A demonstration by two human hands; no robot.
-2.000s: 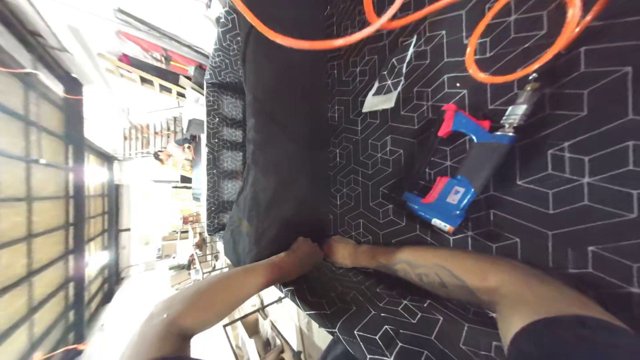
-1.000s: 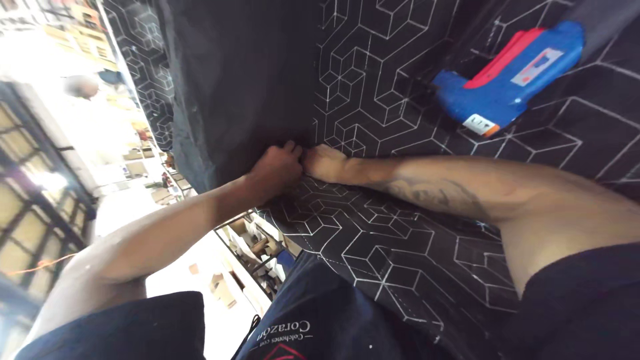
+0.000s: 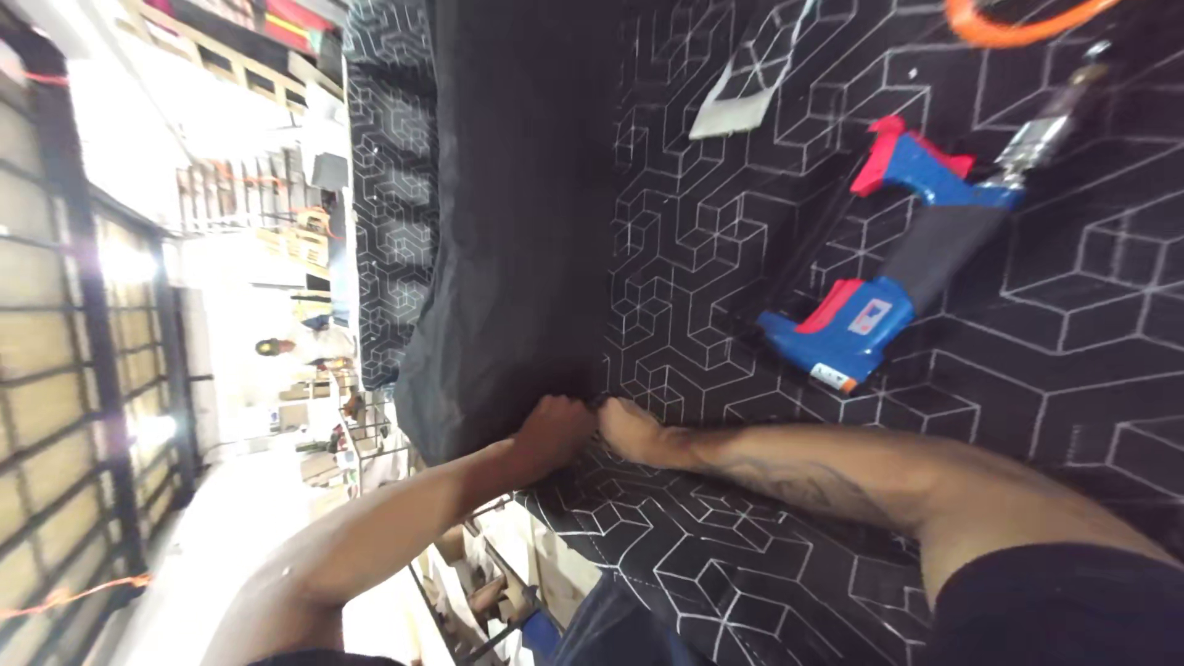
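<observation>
Black fabric with a white geometric pattern covers a large padded piece. Plain black fabric runs along its left part. My left hand is closed on the fabric at the lower end of the seam where the two meet. Right beside it, my right hand pinches the fabric at the same seam; the fingertips of both are partly hidden. A blue and red pneumatic staple gun lies on the patterned fabric, up and to the right of my hands, touched by neither.
An orange air hose curves at the top right, near the staple gun's metal fitting. A pale strip lies on the patterned fabric. Below left is a rack holding wood pieces. A person is far off at the left.
Both hands stay together at the seam in all the frames. The view dipped closer to the hands one second ago and has since pulled back.
</observation>
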